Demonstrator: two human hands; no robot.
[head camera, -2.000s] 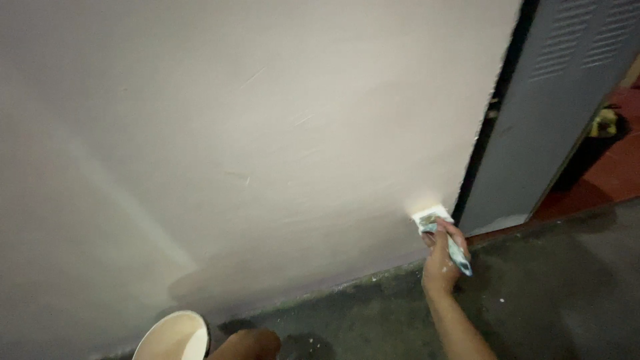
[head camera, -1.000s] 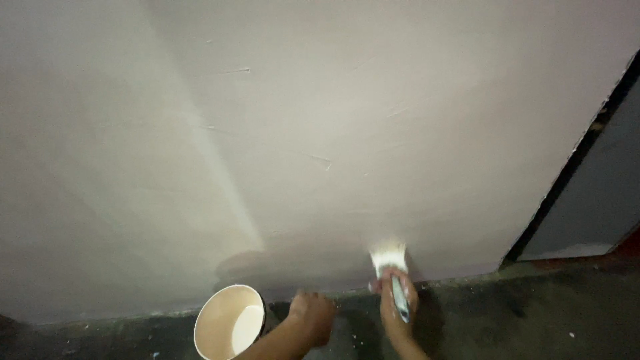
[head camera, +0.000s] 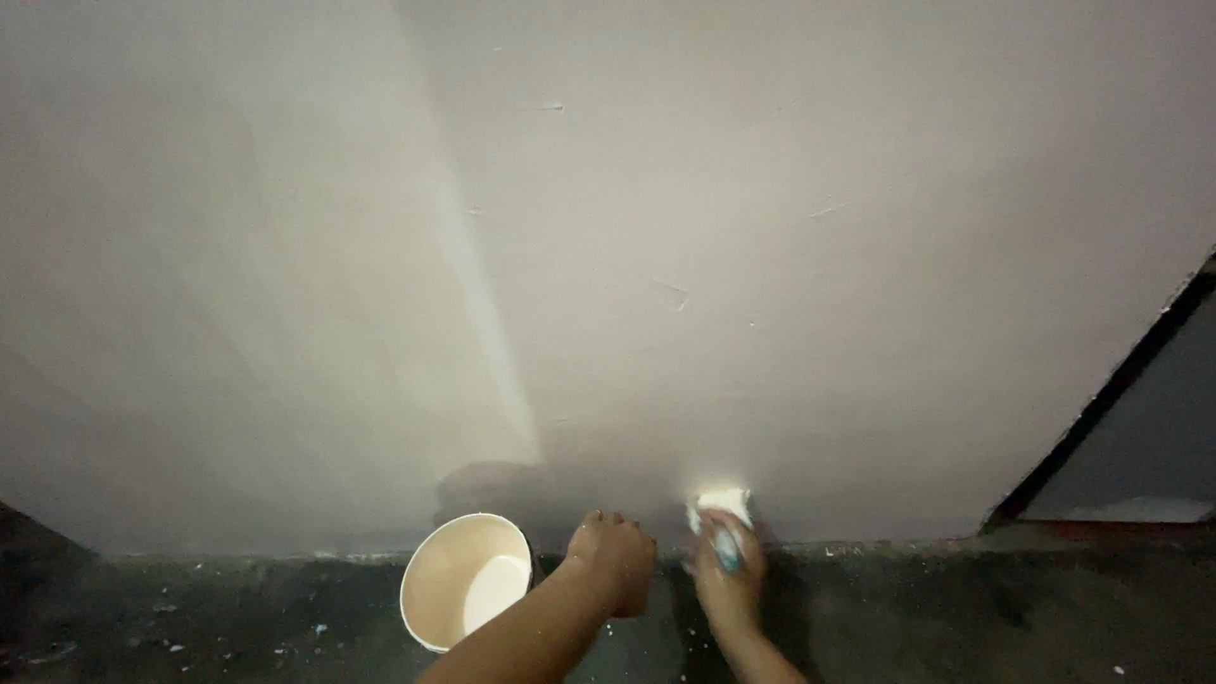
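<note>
My right hand (head camera: 730, 570) grips the handle of a paintbrush (head camera: 724, 503), its white, paint-loaded bristles against the lower part of a pale wall (head camera: 760, 237). To its left is my left hand (head camera: 613, 560), fingers curled, just in front of the wall's foot. Whether it holds anything does not show. Beside my left forearm, a round bucket (head camera: 427, 589) with white paint inside it tilts toward the view; the forearm covers part of its rim.
A dark floor (head camera: 313, 608) with white paint spots runs along the wall's base. At the right, a black edge strip (head camera: 1102, 408) borders a grey panel (head camera: 1140, 437). The wall bears small raised marks and a shadow near the bucket.
The view has swung left. My right hand has moved left along the wall's lower part with the paintbrush, away from the black edge. More of my left hand and the bucket now shows.
</note>
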